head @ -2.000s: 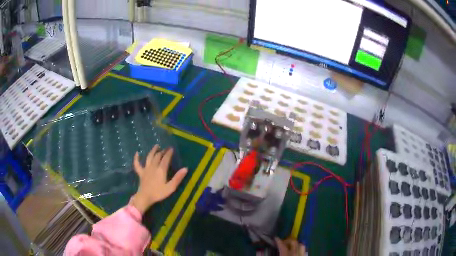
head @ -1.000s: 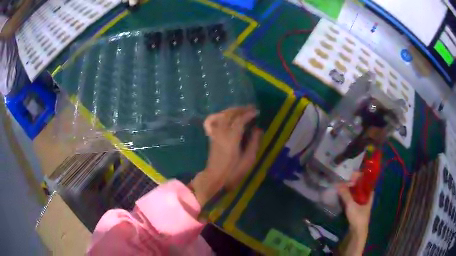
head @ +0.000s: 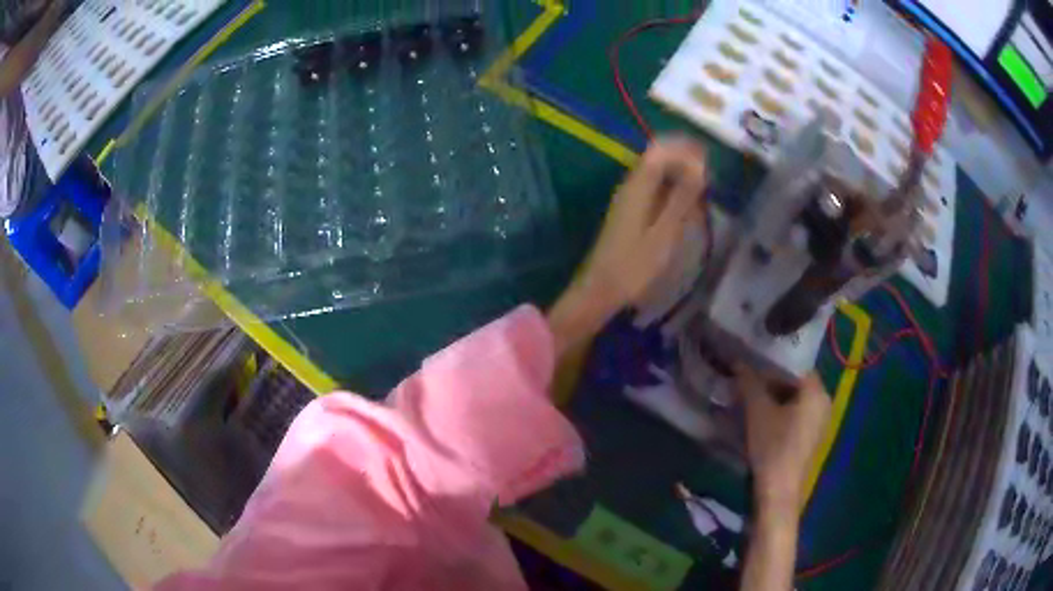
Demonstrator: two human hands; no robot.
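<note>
The silver test fixture (head: 768, 283) stands on its pale base plate, blurred. Its red toggle clamp handle (head: 931, 92) points up at the back right, with no hand on it. My left hand (head: 647, 225) is raised just left of the fixture, fingers bent together; whether it holds a part cannot be told. My right hand (head: 785, 421) is at the fixture's front edge, fingers curled at a small dark spot that is too blurred to name. Test leads with pale tips (head: 707, 508) lie in front of the fixture.
The clear blister tray (head: 335, 196) with black round parts (head: 413, 52) in its far row lies left. A white foam tray (head: 739, 64) is behind the fixture. Stacked foam trays (head: 964, 462) rise at right. A blue frame (head: 64, 237) and a green label (head: 629, 552) also show.
The red handle has swung from low at the front to upright at the back. My right hand has left it for the fixture's front. My left hand has moved from the blister tray to the fixture.
</note>
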